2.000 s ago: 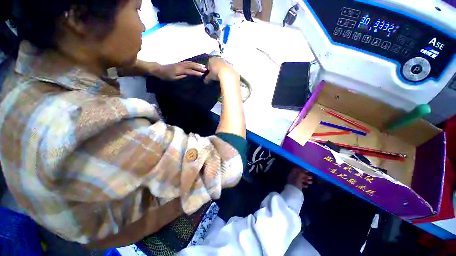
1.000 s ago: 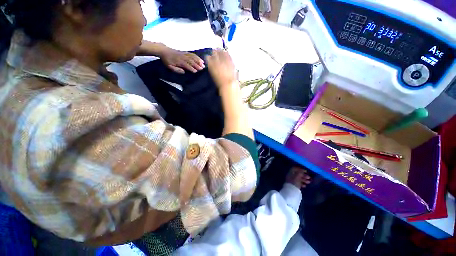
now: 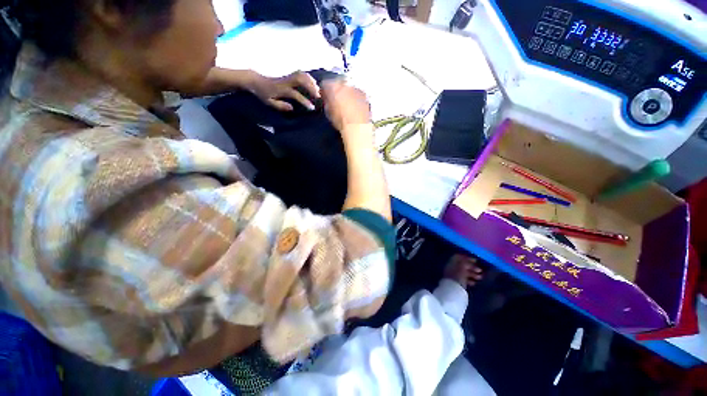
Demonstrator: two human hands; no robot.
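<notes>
A person in a plaid shirt presses a black fabric piece [image 3: 306,162] with both hands, just in front of the sewing machine needle and presser foot [image 3: 341,42]. Part of the fabric hangs off the table. A hand in a white sleeve, seemingly my left hand [image 3: 463,271], is below the table's blue edge. It is small and dark, and its grip cannot be told. My right hand is not in view. Gold-handled scissors [image 3: 403,138] lie right of the person's wrist, their blades partly hard to see.
A flat black rectangle [image 3: 457,125] lies beside the scissors. An open purple cardboard box [image 3: 535,259] holds red and blue sticks and a green-handled tool [image 3: 637,178]. The machine's lit control panel [image 3: 597,39] is at upper right. Red fabric [image 3: 692,286] shows beyond the box.
The person's hands and the black fabric have shifted, and their right forearm has moved off the scissors, now showing more fully. The white-sleeved hand is nearly unmoved.
</notes>
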